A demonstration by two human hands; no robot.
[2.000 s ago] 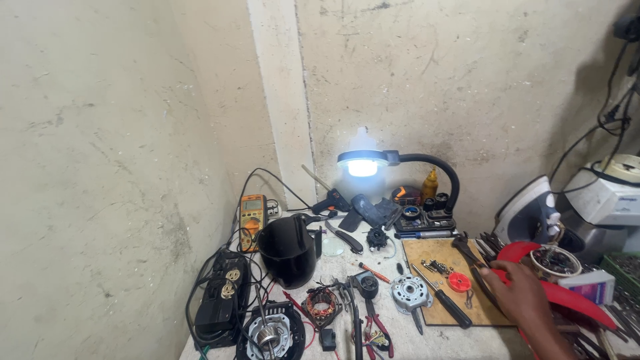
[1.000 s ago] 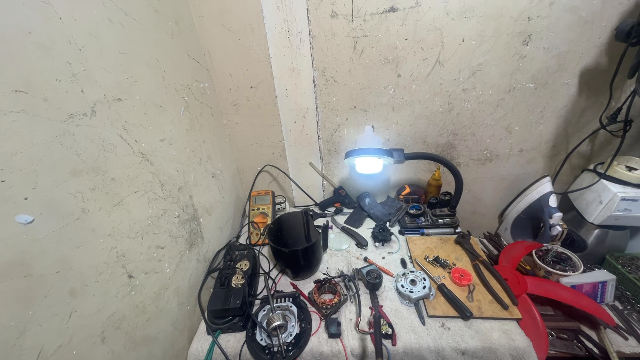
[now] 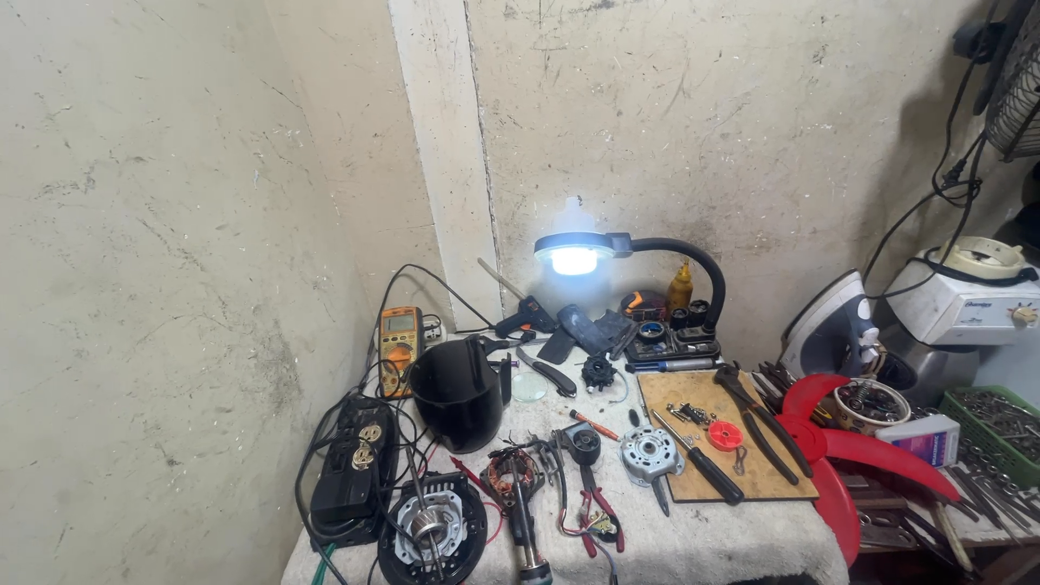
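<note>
Neither my left hand nor my right hand shows in the head view. On the cloth-covered table lie a motor housing with its rotor (image 3: 428, 528), a copper-wound stator (image 3: 512, 475) and a silver motor end cover (image 3: 650, 453). Red-handled pliers (image 3: 600, 516) rest near the front. A wooden board (image 3: 674, 390) carries a black-handled screwdriver (image 3: 705, 465), long-handled pincers (image 3: 764, 431), a red plastic spool (image 3: 725, 436) and small screws (image 3: 691, 413). Left of them stand a black plastic jug-like container (image 3: 457, 394) and an orange multimeter (image 3: 400, 349).
A lit gooseneck lamp (image 3: 668, 245) arches over the back. At the left edge lies a black power strip (image 3: 353, 471) with cables. Red fan blades (image 3: 886, 461), a clothes iron (image 3: 833, 329), a white appliance base (image 3: 967, 305) and a green basket of metal parts (image 3: 995, 422) crowd the right side.
A hand that was over the right edge of the board and the red fan blades two seconds ago has left the view.
</note>
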